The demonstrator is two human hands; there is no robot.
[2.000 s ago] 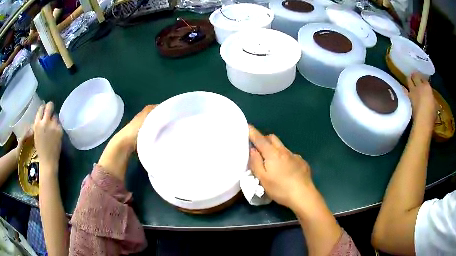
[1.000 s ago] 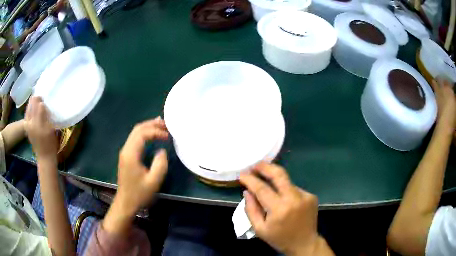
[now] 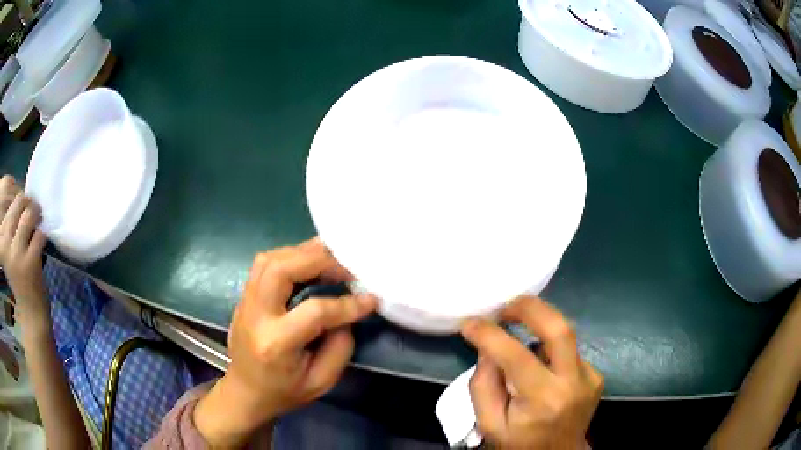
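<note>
A white round water tank [image 3: 448,193] stands in front of me near the table edge, its open bowl facing up. My left hand [image 3: 294,325] grips its near left rim with thumb and fingers. My right hand [image 3: 536,373] has its fingertips on the near right rim and also holds a crumpled white wiping cloth [image 3: 457,411] below the palm. The tank hides whatever is under it.
A white tank, underside up [image 3: 597,48], stands at the back right. Frosted outer covers with dark brown caps [image 3: 746,211] stand at the right. Another person's hand [image 3: 19,228] touches a white tub [image 3: 92,176] at the left. Another person's forearm [image 3: 764,387] is at the lower right.
The view has moved closer over the tank. My left hand, earlier off the tank and open beside it, now grips its near rim. The neighbour's tub at the left is lower.
</note>
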